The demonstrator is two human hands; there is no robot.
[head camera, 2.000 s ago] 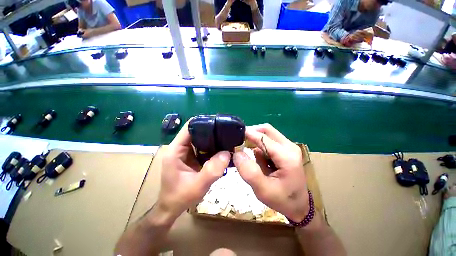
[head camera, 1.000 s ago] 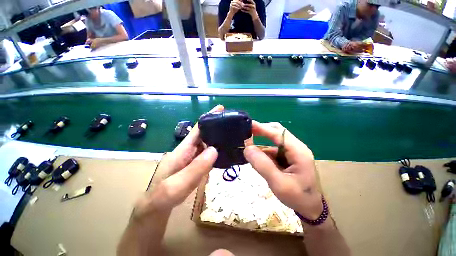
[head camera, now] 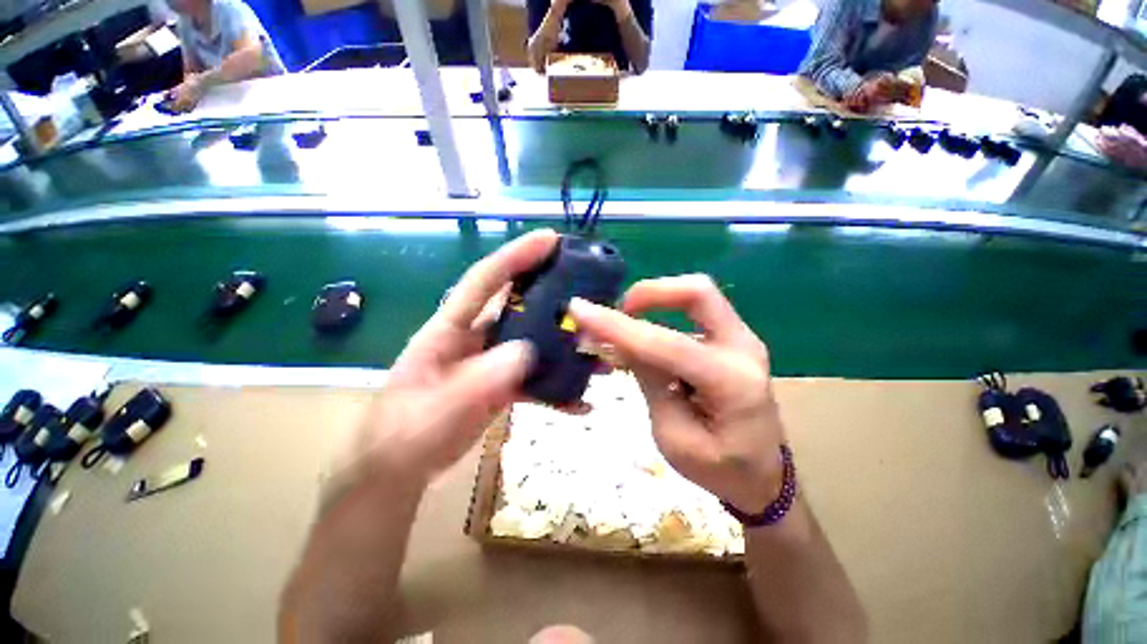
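A black unit (head camera: 560, 302) is held up over the belt's near edge, tilted, with its black wrist strap loop (head camera: 584, 198) standing up from the top end. Small yellow marks show on its face. My left hand (head camera: 440, 365) grips the unit from its left side. My right hand (head camera: 698, 384) has fingertips against its right side near a yellow mark; whether it grips cannot be told. Below is a carton tray (head camera: 484, 484) with a heap of loose cream pieces (head camera: 579, 472).
Black units (head camera: 338, 306) sit spaced on the green belt (head camera: 780, 296). More units (head camera: 133, 421) and a small thin tool (head camera: 166, 478) lie at left on cardboard; others (head camera: 1021, 421) at right. A sleeve (head camera: 1119, 572) shows at the right edge. People sit across the belts.
The unit in my hands has turned, so its loop now points up instead of down, and its yellow marks show. My right fingers have shifted on its side. Units on the belt have moved left.
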